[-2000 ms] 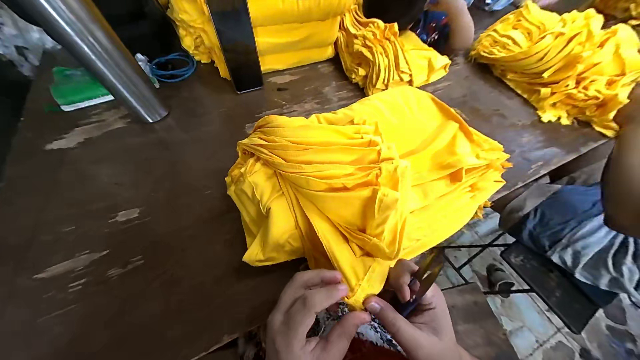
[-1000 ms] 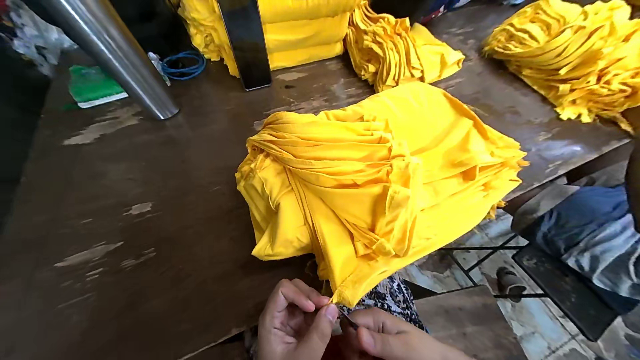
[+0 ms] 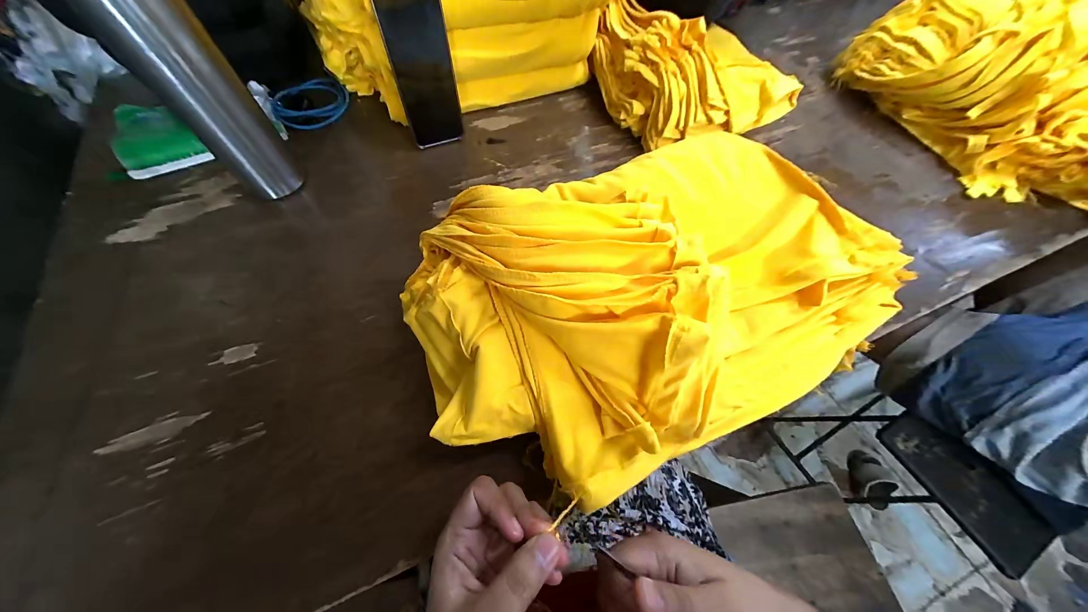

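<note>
A pile of yellow fabric pieces (image 3: pixel 629 306) lies on the brown wooden table, one corner hanging over the near edge. From that corner runs a short yellow thread (image 3: pixel 564 513), its end pinched between the thumb and fingers of my left hand (image 3: pixel 501 548). Just to the right, my right hand (image 3: pixel 680 574) is closed around a small dark metal tool (image 3: pixel 615 562), mostly hidden by the fingers; its tip points toward the left fingertips.
Behind the pile stand stacked yellow fabric (image 3: pixel 523 51), a black post (image 3: pixel 418 72) and a smaller yellow bundle (image 3: pixel 680 76). Another heap (image 3: pixel 986 93) lies right. A metal pole (image 3: pixel 212 110), green item (image 3: pixel 153 140) and blue coil (image 3: pixel 310 104) are left. A person's clothed leg (image 3: pixel 1011 382) shows right.
Two seconds ago both hands were at the fabric corner itself. Now they are just below it, my left hand holding the thread drawn out from it. The tool is less visible in my right hand.
</note>
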